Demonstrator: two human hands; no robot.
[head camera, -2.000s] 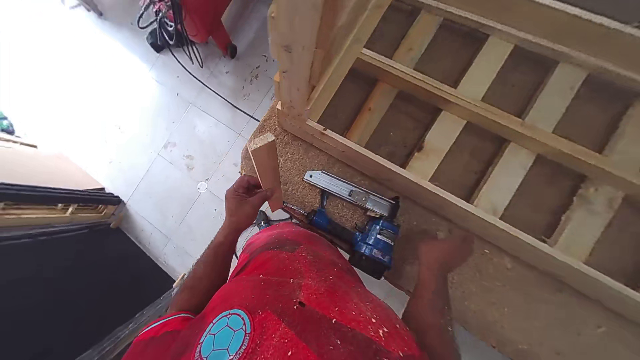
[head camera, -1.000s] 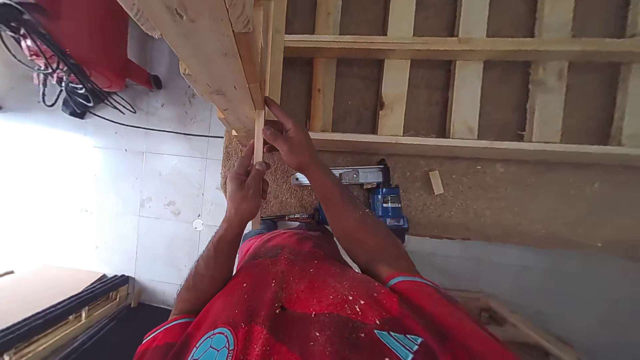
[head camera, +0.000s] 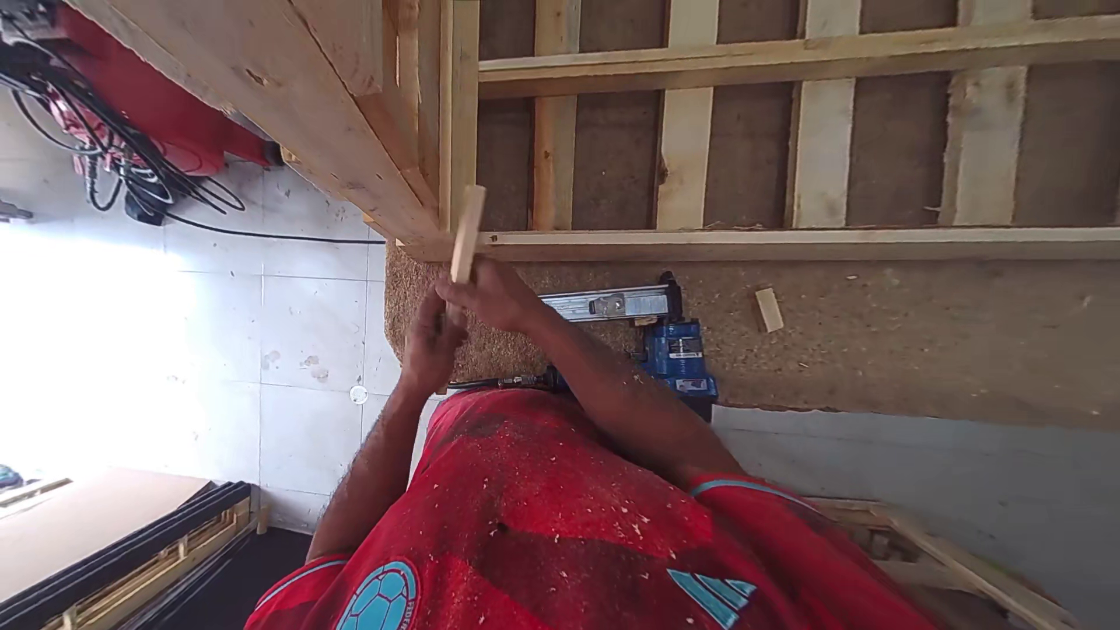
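Both hands hold one short wooden strip (head camera: 469, 232), which stands up from between them near the corner of a slatted wooden frame (head camera: 787, 241). My left hand (head camera: 430, 341) grips its lower end. My right hand (head camera: 499, 293) is closed around it just above, with the right forearm crossing my front. Under that forearm a blue pneumatic nailer (head camera: 678, 354) with a silver magazine lies on a brown particle-textured board (head camera: 560, 271), partly hidden by the arm. A small wood offcut (head camera: 769, 310) lies on the board, right of the nailer.
A thick wooden beam (head camera: 262, 79) slants in from the upper left to the frame's corner. At the far left stand a red machine (head camera: 131, 79) and coiled black cables (head camera: 114, 140) on the tiled floor. Black-edged panels (head camera: 131, 542) lie lower left, a wooden frame (head camera: 945, 551) lower right.
Two seconds ago only my left hand held a wood piece, and my right hand was apart. One second ago both hands had a strip against the frame's corner; now they are lower and closer to my body.
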